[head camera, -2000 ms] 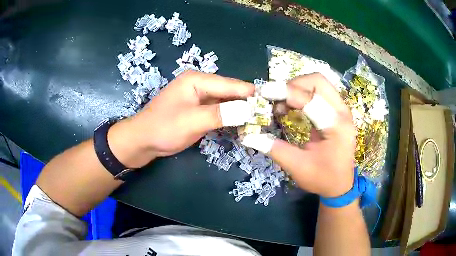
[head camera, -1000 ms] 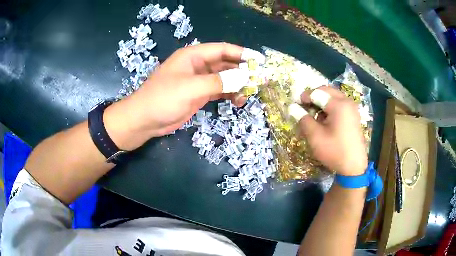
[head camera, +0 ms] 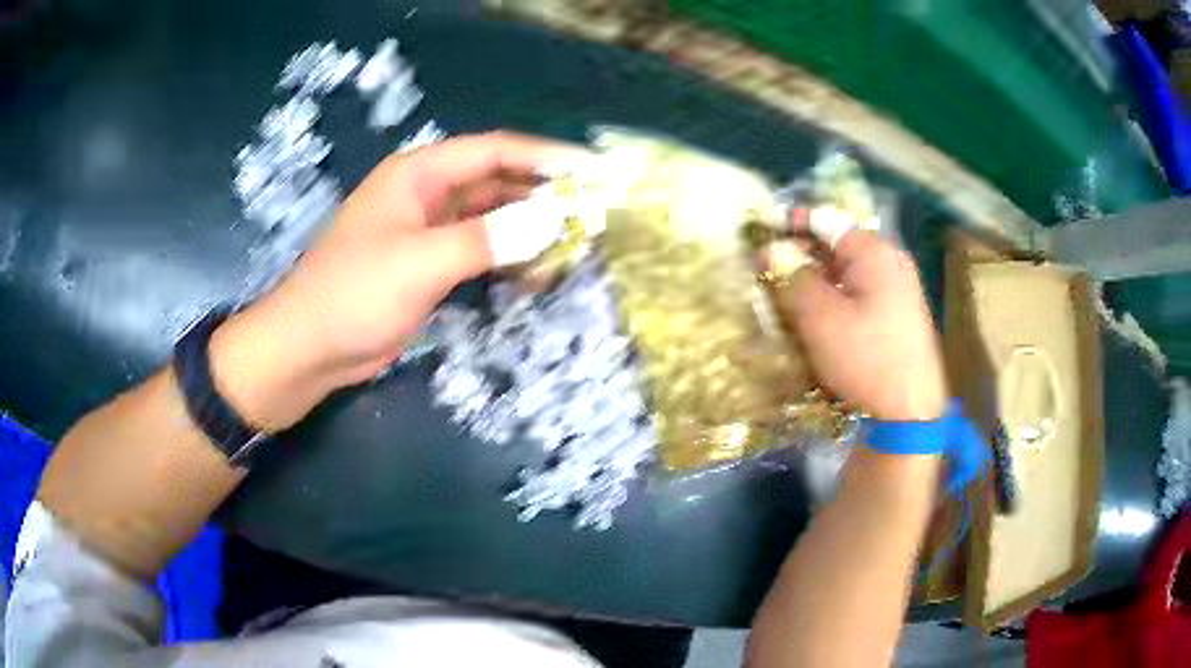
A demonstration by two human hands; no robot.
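My left hand (head camera: 379,268), with white tape on thumb and finger, holds a small white and gold assembled piece (head camera: 570,235) at its fingertips. My right hand (head camera: 856,313), also taped, is over the right side of the clear bag of brass contacts (head camera: 705,339). A small gold bit, perhaps a contact, shows at its thumb and fingertip; blur hides the exact grip. Pale plastic housings (head camera: 555,392) lie in a loose pile left of the bag. More housings (head camera: 281,163) lie at the upper left.
A second clear bag (head camera: 839,193) lies behind my right hand. A cardboard tray (head camera: 1045,522) with a thin ring and a dark thin item stands at the right. A worn metal rail (head camera: 784,91) and the green belt (head camera: 940,118) run behind. A blue bin (head camera: 190,587) is at the lower left.
The whole view has shifted, so most things sit further left. My right hand left the left hand's piece and moved over the bag; its fingertips now show a gold bit.
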